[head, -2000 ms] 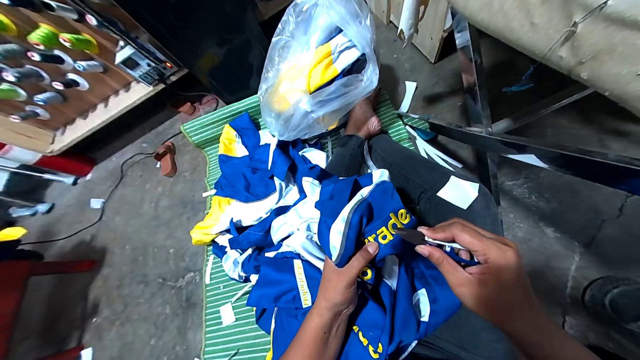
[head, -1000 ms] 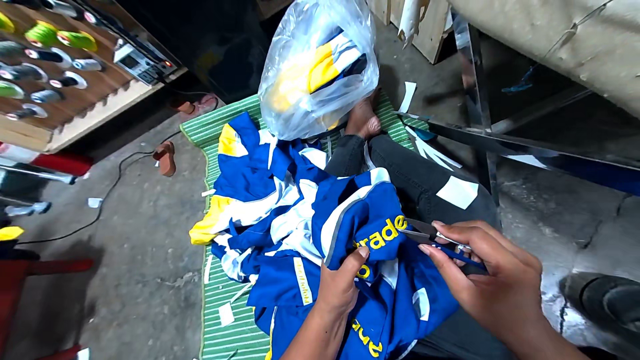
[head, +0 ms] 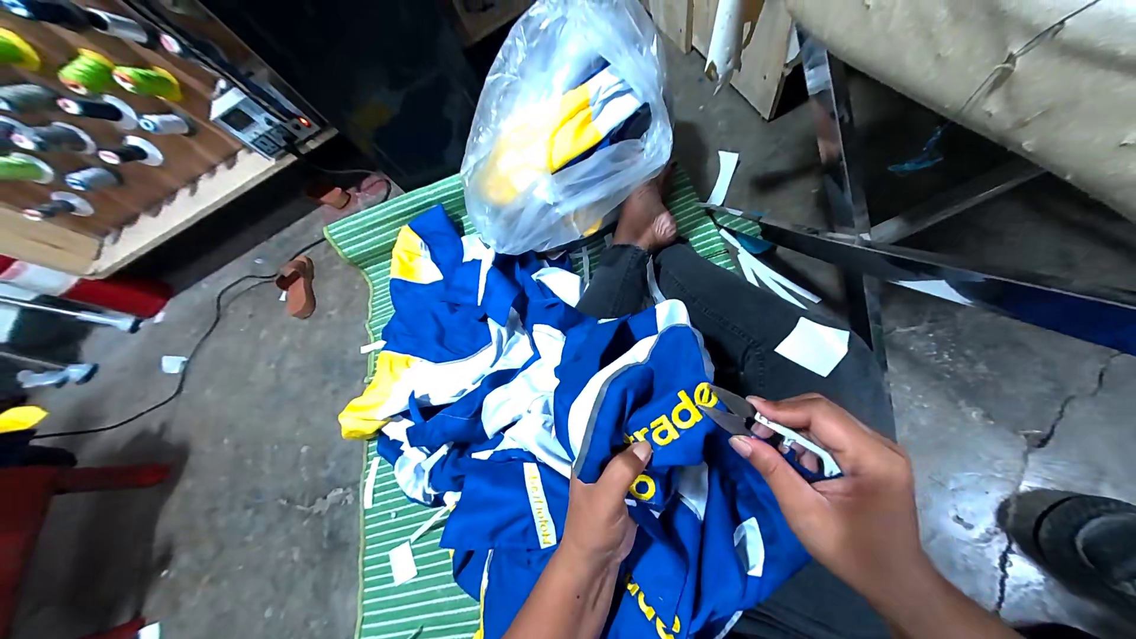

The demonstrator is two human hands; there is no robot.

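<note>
Blue, white and yellow fabric pieces [head: 524, 399] lie heaped over my lap and a green striped mat. My left hand [head: 612, 497] pinches a blue piece with yellow embroidered lettering [head: 670, 422], thumb on top near the letters. In my right hand [head: 834, 479] is a pair of thread snips [head: 785, 430], held by its white and blue handles. Its blades are spread, with their tips at the right end of the lettering. A narrow strip with yellow lettering [head: 539, 504] lies on the fabric left of my left hand.
A clear plastic bag [head: 568, 133] of fabric stands by my bare foot [head: 645, 217]. Metal frame bars [head: 852, 235] cross at right, under a padded surface. White scraps lie on my trousers and the green mat [head: 417, 590]. Thread spools [head: 89, 106] fill a rack upper left; a cable [head: 209, 333] crosses the floor.
The snips have turned in my right hand, and their blades now stand spread at the last letter, where two seconds ago they were lower beside it. My left hand still holds the fabric.
</note>
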